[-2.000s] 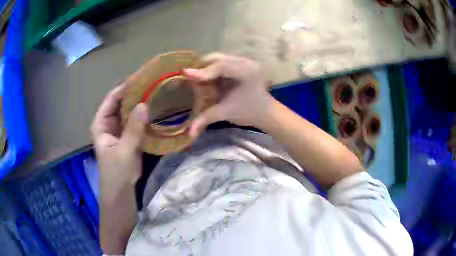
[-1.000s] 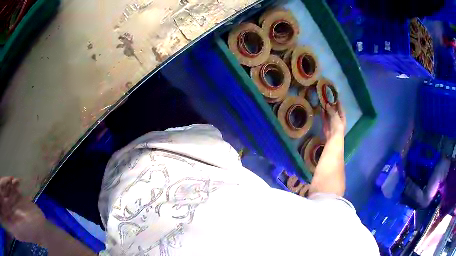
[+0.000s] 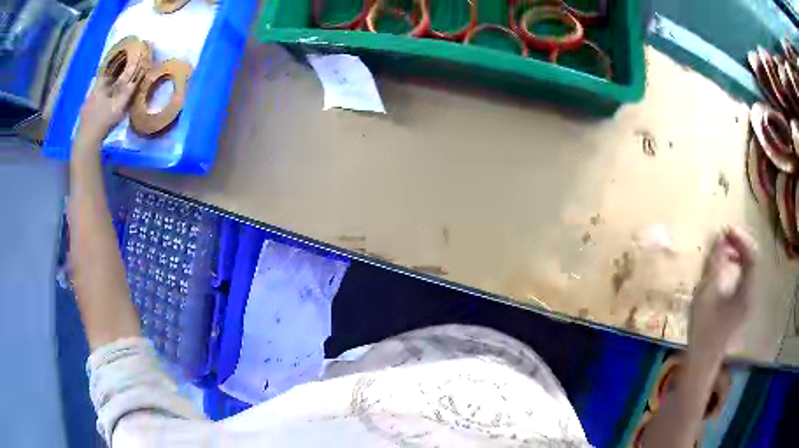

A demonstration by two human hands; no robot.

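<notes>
My left hand (image 3: 103, 107) is over the blue tray (image 3: 194, 156) at the upper left. Its fingers are on the near edge of a tan flat ring (image 3: 127, 57), partly covering it. Another flat ring (image 3: 160, 98) lies beside it on the white lining. My right hand (image 3: 729, 267) is over the right end of the bench, blurred, with fingers loosely bent and nothing visible in it. The green bin (image 3: 464, 66) at the top holds several red-banded collars (image 3: 550, 26).
A paper label (image 3: 349, 83) lies against the green bin. A pile of reddish rings (image 3: 775, 140) is at the far right. A compartment tray (image 3: 166, 262) and white sheet (image 3: 285, 315) are below the bench. Joined pieces (image 3: 670, 381) show at the lower right, partly behind my right forearm.
The view has swung left from the finished-parts tray. My right hand has left the joined piece there and is over the bench. My left hand is now at a flat ring in the blue tray.
</notes>
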